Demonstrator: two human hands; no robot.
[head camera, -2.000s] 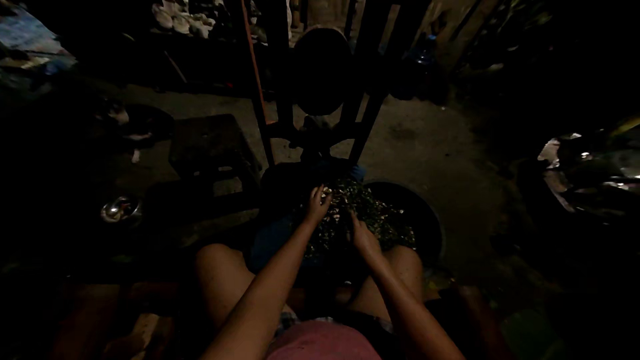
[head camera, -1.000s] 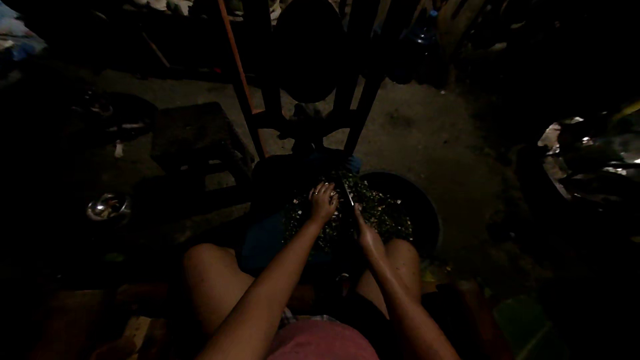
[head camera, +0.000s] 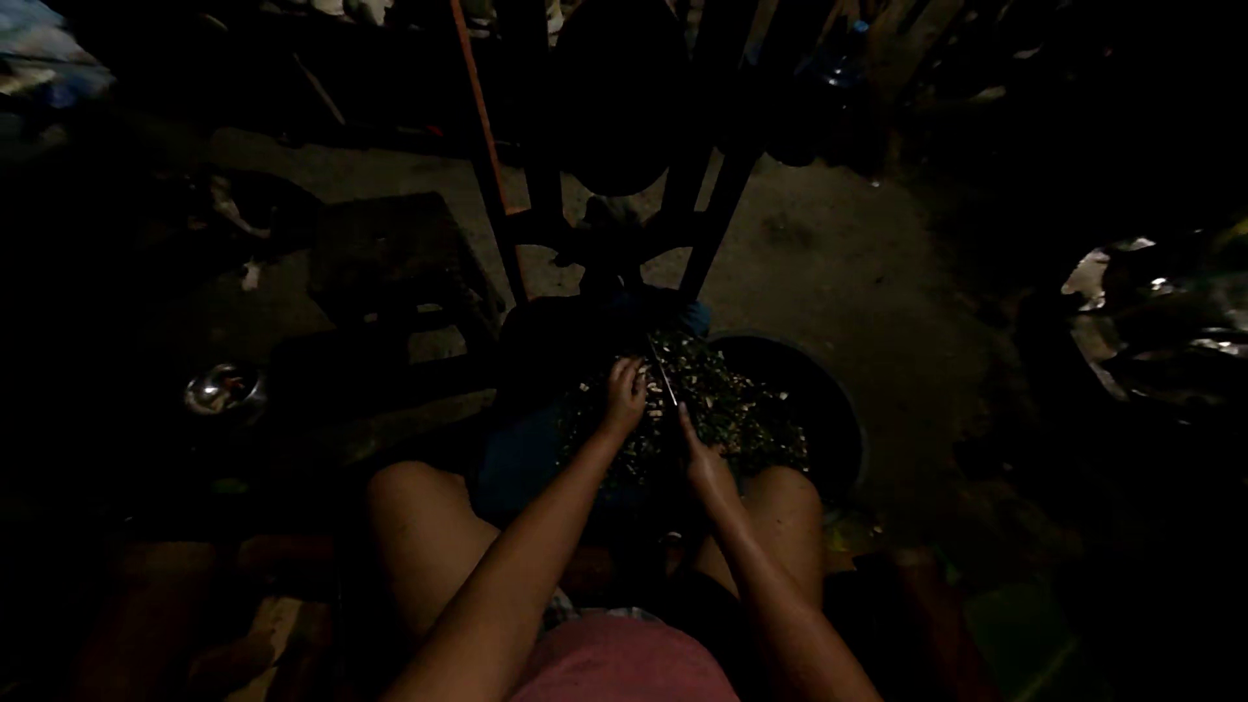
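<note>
My right hand (head camera: 704, 456) grips a knife (head camera: 663, 375), its thin blade pointing away from me over a heap of chopped plant pieces (head camera: 717, 395). Just left of the blade my left hand (head camera: 627, 390) rests with bent fingers on pale pieces; the dim light hides whether it holds any. Dark green and whitish bits lie between my knees on a dark surface and reach into a large round dark basin (head camera: 850, 429) on the right. A blue surface (head camera: 526, 453) shows left of the heap.
A low dark stool (head camera: 390, 244) stands on the floor at left, with a shiny metal bowl (head camera: 224, 390) nearer me. Straight ahead rises a dark upright frame (head camera: 497, 166) with a round dark object. Shiny objects (head camera: 1092, 283) lie at far right.
Two seconds ago my left hand was slightly farther from me with pale pieces at its fingers. The knife blade, hard to see then, shows plainly now beside that hand.
</note>
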